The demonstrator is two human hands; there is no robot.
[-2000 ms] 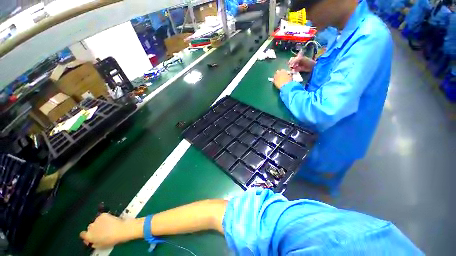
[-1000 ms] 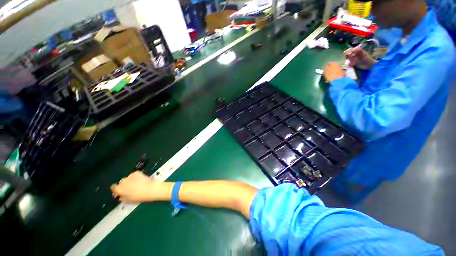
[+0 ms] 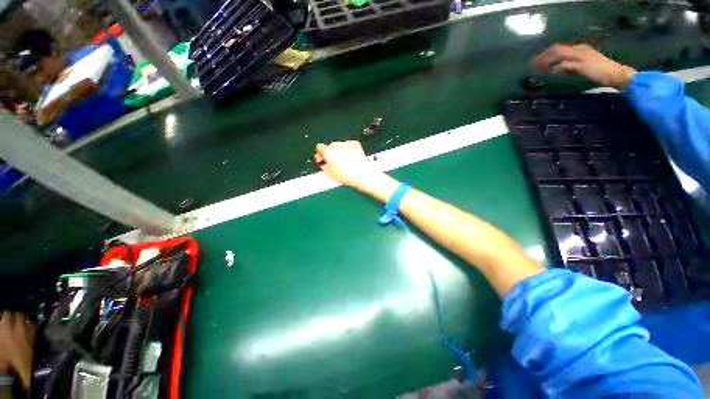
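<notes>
My right hand [image 3: 343, 162], bare with a blue strap on its wrist, is over the inner edge of the dark green belt [image 3: 257, 148] by the white rail [image 3: 272, 199]. Its fingers are curled. A small dark spot shows at the fingertips; I cannot tell whether they hold something. A small dark assembly [image 3: 372, 126] lies on the belt just beyond the hand. Another small dark part [image 3: 270, 176] lies to its left. My left hand is not in view.
A black blister tray [image 3: 537, 148] lies at right, with another person's hand [image 3: 580, 62] above its far edge. A red bin [image 3: 187, 312] of dark tools stands at left. Another hand, apparently someone else's, is at the left edge. A grey post crosses upper left.
The view has swung left, bringing in the red bin. The neighbour's hand now reaches out over the belt. My right hand stays over the belt edge, fingers curled.
</notes>
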